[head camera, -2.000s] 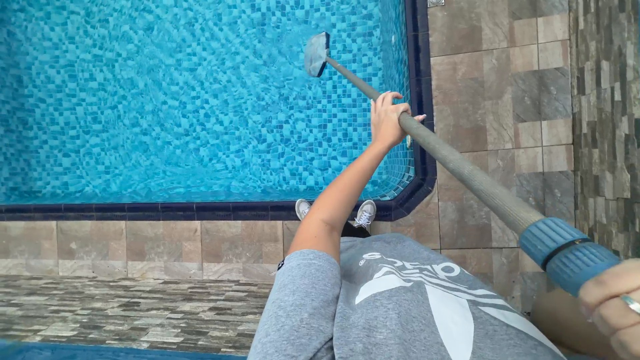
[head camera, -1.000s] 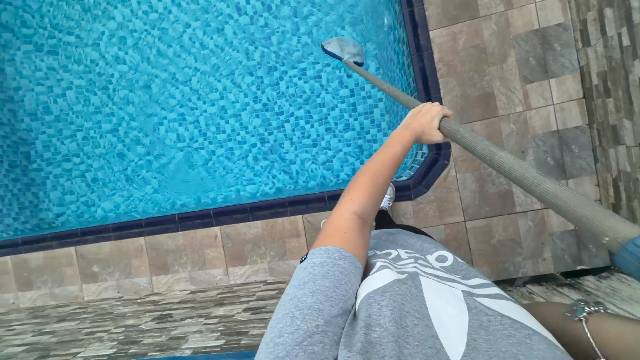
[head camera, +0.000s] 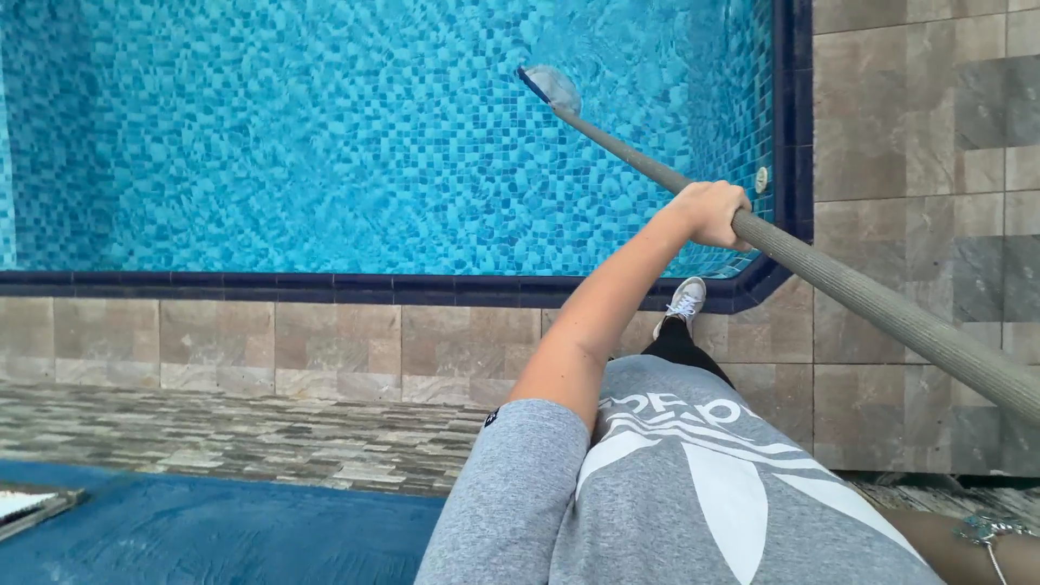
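My left hand (head camera: 712, 214) is closed around a long grey ribbed pole (head camera: 877, 305), over the pool's corner. The pole runs from the right edge to a pool skimmer net (head camera: 554, 88) with a dark blue rim, at the water (head camera: 349, 154). Whether the net is under the surface I cannot tell. Of my right arm only the forearm (head camera: 934, 540) with a silver bracelet (head camera: 987, 530) shows at the lower right; my right hand and the pole's near end are out of view.
Dark blue coping tiles (head camera: 422, 291) edge the pool, with stone-look paving (head camera: 341, 345) beside them. A white sneaker (head camera: 686, 301) stands at the coping near the corner. A round white fitting (head camera: 761, 179) is on the pool's side wall. A blue surface (head camera: 244, 528) lies at the lower left.
Two seconds ago my right hand showed at the pole's blue collar; now hand and collar are out of view. The net has turned, and my left hand has closed more fully around the pole.
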